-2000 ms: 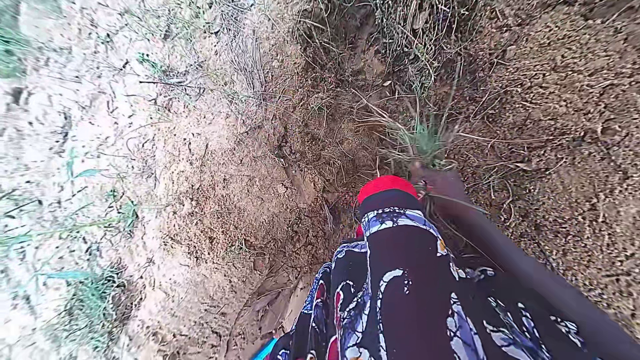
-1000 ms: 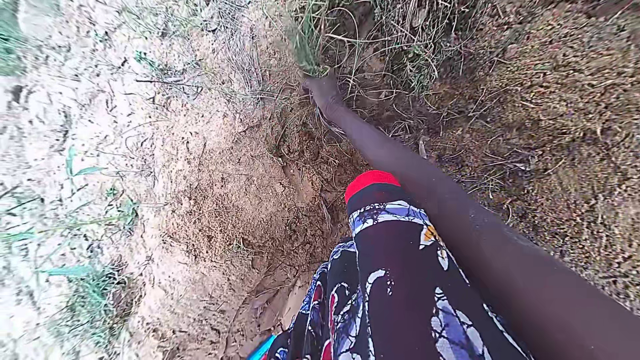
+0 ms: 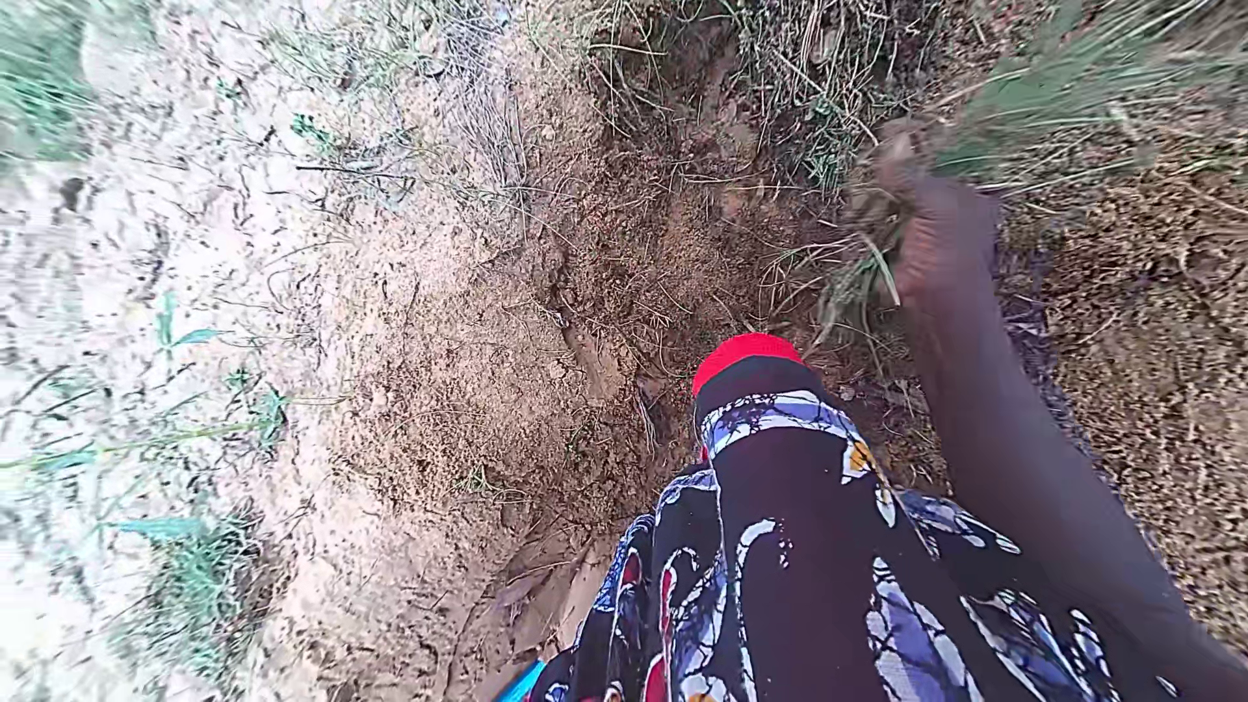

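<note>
My right hand [image 3: 944, 234] is raised at the upper right, blurred, closed around a clump of green grass [image 3: 1058, 107]. The blades fan out to the upper right, and pale roots or dry stems hang on the left side of the fist. Below the hand lies brown soil with dry stems. My left hand is not in view.
Patterned dark cloth [image 3: 809, 546] with a red piece [image 3: 749, 351] at its end covers the lower middle. Dry, tangled grass [image 3: 819, 88] grows at the top. Crumbly soil [image 3: 1160, 370] lies right, paler ground with green tufts [image 3: 200, 585] left.
My right hand was low near the red piece, then reached up and left to grass at the top. It is now back at the right, with the clump of grass in it.
</note>
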